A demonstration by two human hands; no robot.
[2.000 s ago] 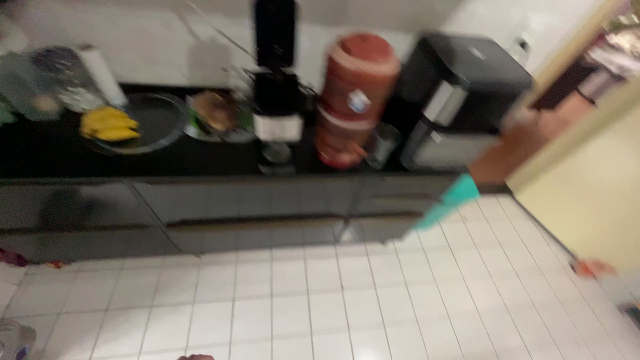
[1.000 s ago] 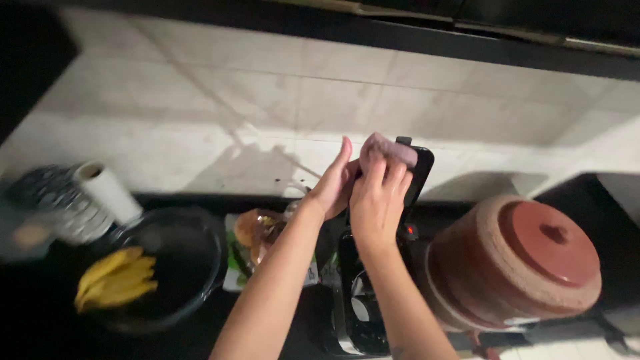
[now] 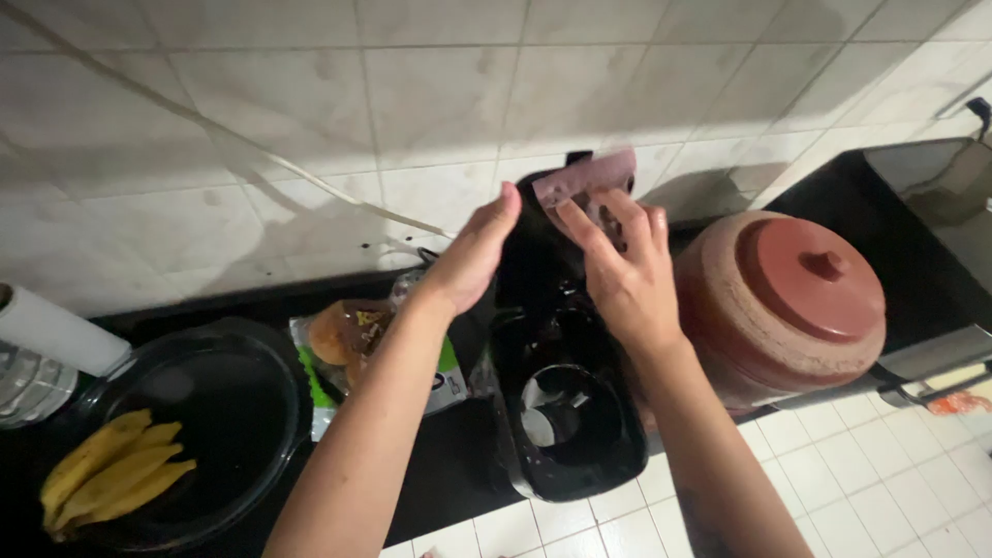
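Observation:
My right hand (image 3: 632,267) presses a pinkish cloth (image 3: 590,182) against the raised black lid (image 3: 539,232) of a coffee maker, its fingers spread over the cloth. My left hand (image 3: 477,252) is just left of that lid, thumb up and palm turned toward it, with nothing seen in it; whether it touches the lid cannot be told. Below the hands, the black coffee maker (image 3: 570,465) shows a round opening with something pale inside.
A clay water filter (image 3: 821,279) stands right of the coffee maker, beside a black appliance (image 3: 907,232). Left are bagged bread (image 3: 333,337), bananas (image 3: 112,473) in a glass dish (image 3: 291,403), and a paper roll (image 3: 58,329). A cord (image 3: 310,177) crosses the tiled wall (image 3: 434,101).
The view has moved much closer to the counter. Both hands have come up to the coffee maker; the lid was raised in the earlier frames too. The cloth now lies flatter under my right fingers.

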